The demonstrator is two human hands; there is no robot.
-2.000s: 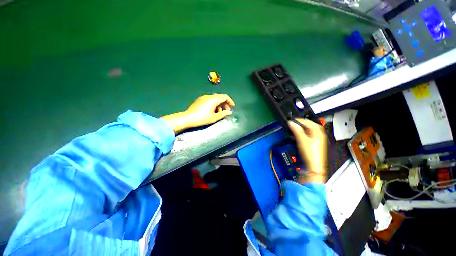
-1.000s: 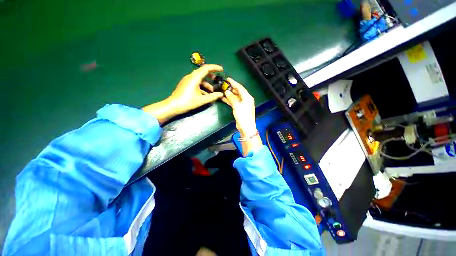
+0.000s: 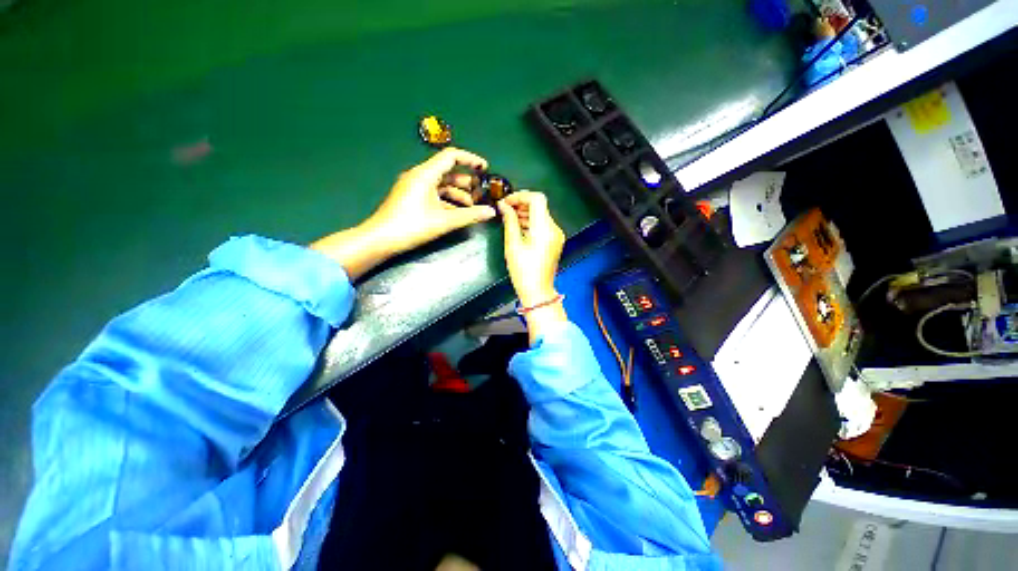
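Note:
My left hand (image 3: 430, 201) and my right hand (image 3: 532, 240) meet over the near edge of the green surface (image 3: 301, 123). Between their fingertips they hold a small round unit (image 3: 495, 189), dark with a gold inner part. Its finer detail is too small to tell. Another gold and dark round piece (image 3: 434, 131) lies on the green surface just beyond my left hand. A black compartment tray (image 3: 628, 199) lies to the right of my hands, with dark and shiny rounds in several pockets.
A blue control box (image 3: 701, 407) with red digits stands on the right beside a blue mat (image 3: 603, 335) and an orange cable. A white sheet (image 3: 765, 363) and orange fixtures (image 3: 809, 251) on a metal plate lie farther right. Another person's blue sleeve (image 3: 828, 58) shows at top right.
My right hand has moved from the tray to my left hand, and both now hold a round unit. In the last second they have shifted only slightly. The view has shifted.

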